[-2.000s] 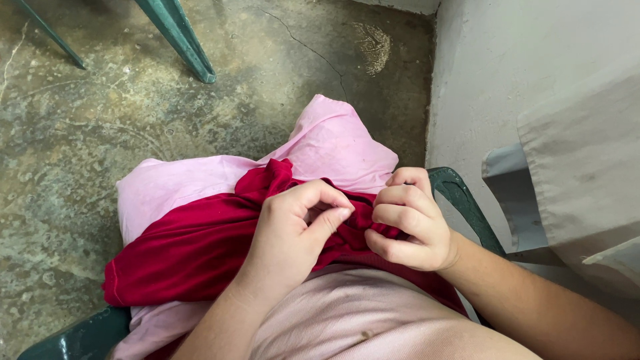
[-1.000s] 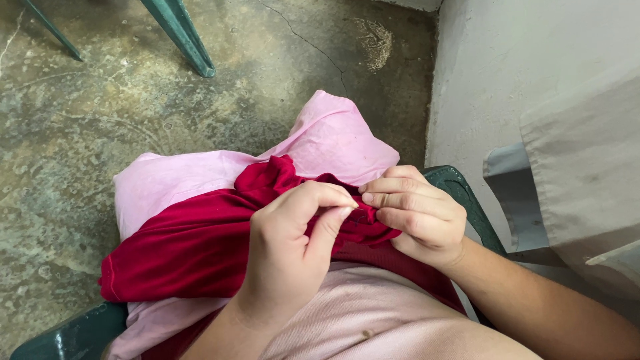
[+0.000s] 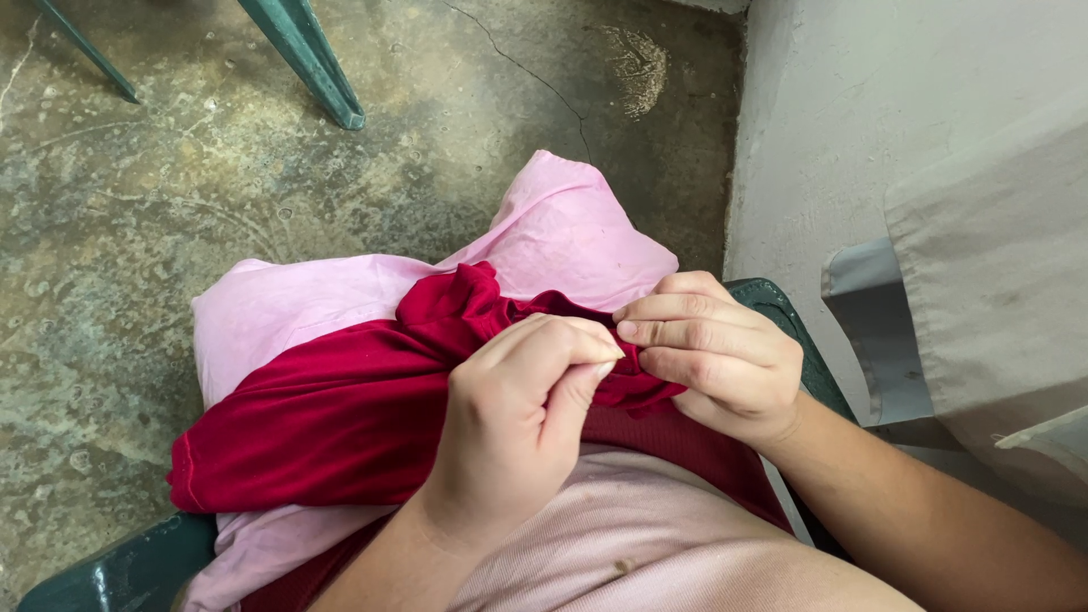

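Note:
A dark red garment (image 3: pixel 340 416) of smooth cloth lies bunched across the lap, over a pink cloth (image 3: pixel 578 229). My left hand (image 3: pixel 518 416) is at the middle of the red cloth, thumb and forefinger pinched together; whatever is between their tips is too small to make out. Close beside it on the right, my right hand (image 3: pixel 722 357) grips a gathered edge of the red garment, its fingers bent over the folds. The fingertips of both hands nearly meet. Folds and fingers hide the underside of the gathered part.
Green plastic chair arms (image 3: pixel 127 565) flank the lap. Another green chair leg (image 3: pixel 314 68) stands on the cracked concrete floor (image 3: pixel 170 195). To the right are a pale wall (image 3: pixel 816 127) and a hanging light grey cloth (image 3: pixel 1003 280).
Two seconds ago my right hand's fingers were curled in more; now they reach further along the cloth's edge, close to my left fingertips. The left hand stays pinched.

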